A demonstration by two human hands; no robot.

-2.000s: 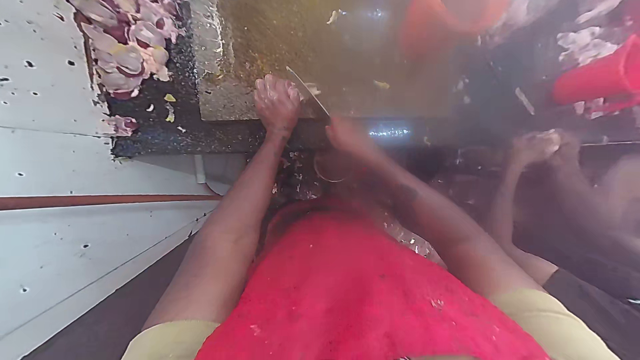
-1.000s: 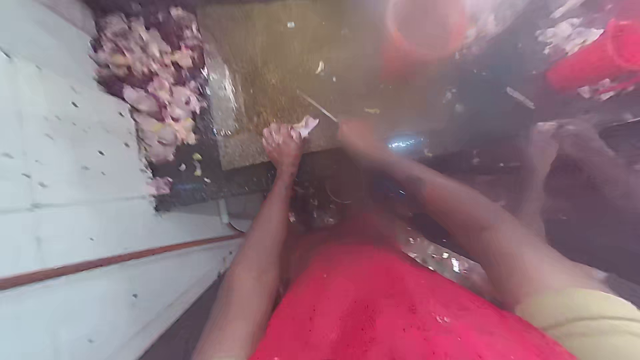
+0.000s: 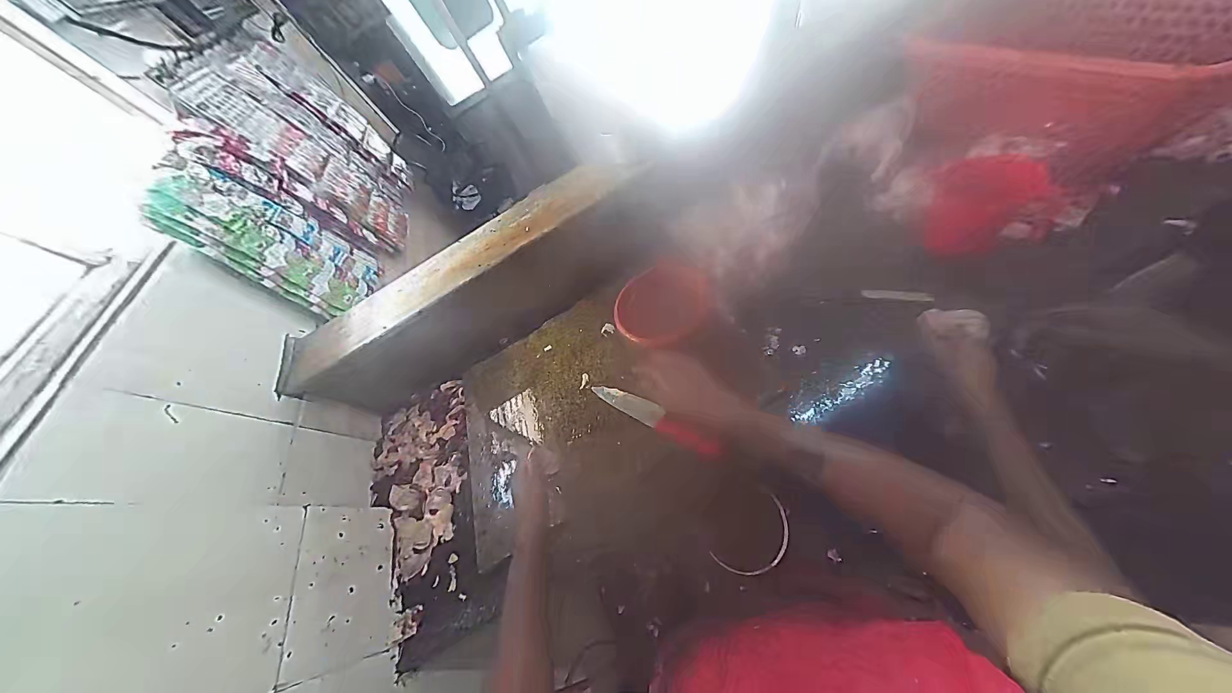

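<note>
My right hand (image 3: pixel 685 383) is blurred over the cutting board (image 3: pixel 568 366), just below the orange-red bucket (image 3: pixel 662 306). Right beside this hand is a knife (image 3: pixel 630 408) with a red handle, its blade pointing up and left; whether the fingers grip the handle is unclear. My left hand (image 3: pixel 534 467) is at the board's left part, near a shiny wet patch, and too blurred to show its fingers or anything in them. Left of the board lies a heap of pale and reddish meat pieces (image 3: pixel 423 481).
A raised ledge (image 3: pixel 481 255) runs behind the board. Hanging colourful packets (image 3: pixel 289 183) are at the upper left, beside a tiled wall (image 3: pixel 192 462). Another person's hand (image 3: pixel 955 327) is at the right. Farther back are a red container (image 3: pixel 991 202) and a metal hoop-like rim (image 3: pixel 784 539) nearer me.
The view has tilted up strongly. The pale piece seen at my left hand one second ago no longer shows there. My right hand has moved closer to the orange-red bucket.
</note>
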